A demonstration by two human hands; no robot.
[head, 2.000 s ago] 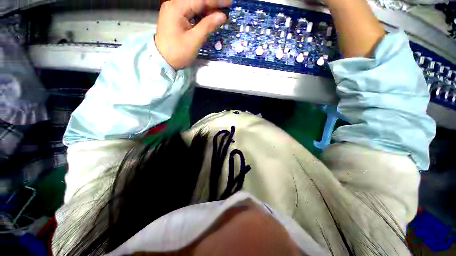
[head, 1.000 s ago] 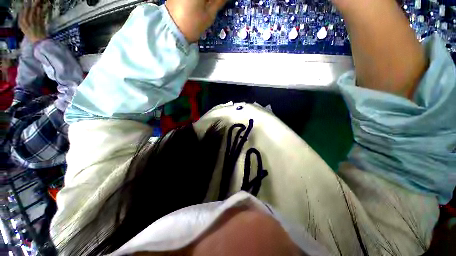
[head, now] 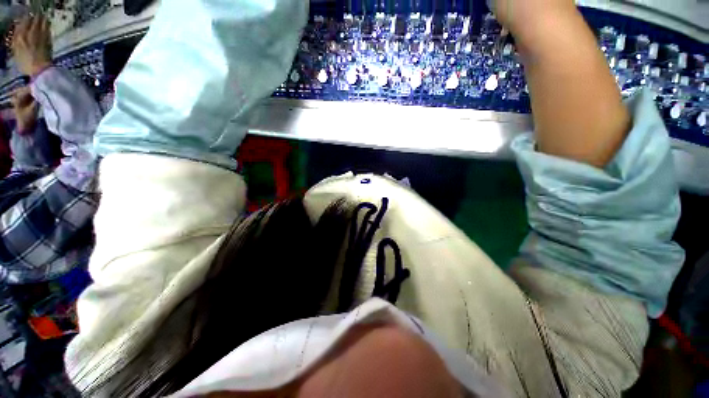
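A long blue printed circuit board panel [head: 404,58] lies across the top, crowded with silvery parts and a row of small round pale components [head: 453,80] near its near edge. My right hand [head: 536,15] is over the panel at the top, cut off by the picture's edge; its fingertips are mostly out of view, and I cannot tell if they hold anything. My left hand is beyond the top edge; only my pale blue left sleeve cover [head: 210,70] shows, reaching over the rail.
A pale metal rail [head: 389,124] runs along the panel's near side. More board [head: 676,78] continues at the right. Another person's hand [head: 31,43] and plaid clothing [head: 39,225] are at the left. A red object [head: 268,167] is below the rail, above a green floor.
My left hand has gone up out of the picture. My right hand remains over the panel near the top edge. The other person's arms have come into view at the left.
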